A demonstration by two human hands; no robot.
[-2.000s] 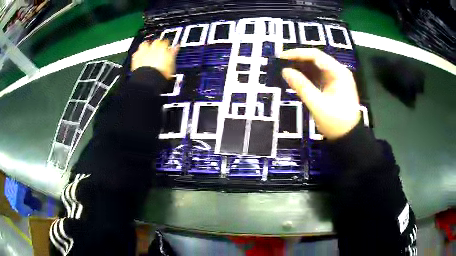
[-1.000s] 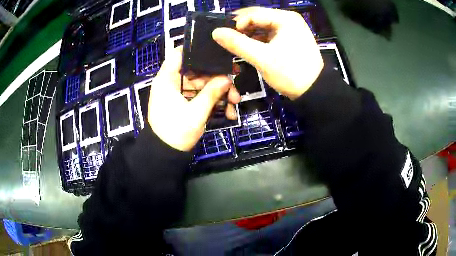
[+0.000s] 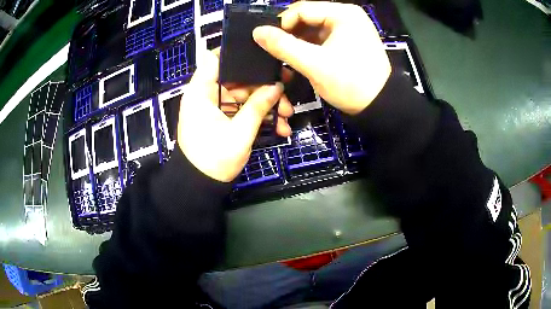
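Observation:
My left hand [image 3: 217, 130] holds a black phone front housing [image 3: 244, 51] upright above the tray, its fingers showing through the lower openings. My right hand [image 3: 341, 57] grips the housing's upper right side, with the thumb on the dark display area. Whether a separate adhesive piece lies under that thumb I cannot tell. The black blister tray [image 3: 266, 192] below holds rows of phone housings, several with white borders around dark centres. Part of a gridded adhesive sheet shows behind my hands.
Spare gridded adhesive sheets [image 3: 41, 142] lie left of the tray on the grey-green worktop [image 3: 302, 223]. A blurry black patch [image 3: 453, 15] is at the upper right. A blue basket [image 3: 30, 279] and red stool [image 3: 311, 261] show below the front edge.
Two seconds ago my hands were apart over the tray; since one second ago both hold the housing. The housing has since risen slightly in view, and more of its top edge shows.

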